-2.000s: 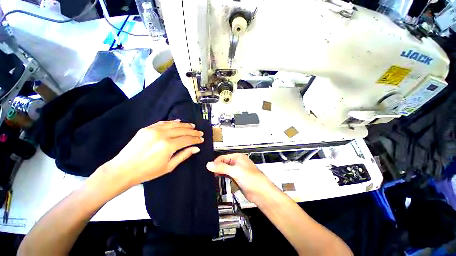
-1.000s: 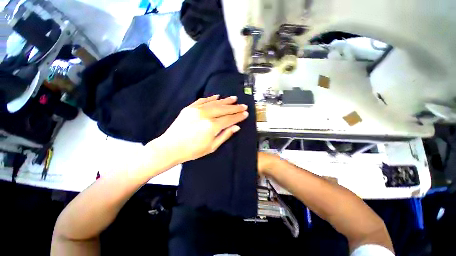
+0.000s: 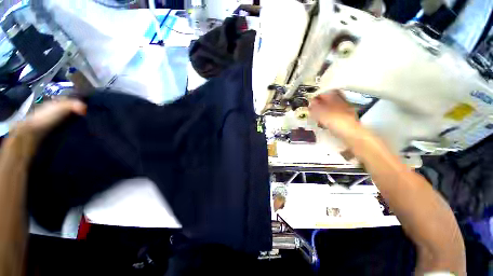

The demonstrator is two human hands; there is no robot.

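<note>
A dark garment (image 3: 200, 156) lies across the table left of the needle, its straight right edge running under the presser foot (image 3: 260, 123) and down over the table's front edge. My left hand (image 3: 57, 114), blurred, is at the far left on the garment's upper left part, which is pulled out to the left; it appears to grip the cloth. My right hand (image 3: 331, 108), blurred, is raised off the cloth beside the tension knob (image 3: 301, 113), right of the needle; its fingers look curled, but whether they hold anything is unclear.
The cream sewing machine head (image 3: 400, 70) fills the upper right. Metal guide bars (image 3: 286, 240) stick out at the table's front edge. A dark bunched cloth (image 3: 216, 51) lies behind the garment. A shiny pale sheet (image 3: 157, 70) and a machine part (image 3: 40, 43) stand at upper left.
My left hand has moved from the cloth beside the needle to the far left, spreading the garment's left part. My right hand has come up from beside the cloth's edge to the machine head.
</note>
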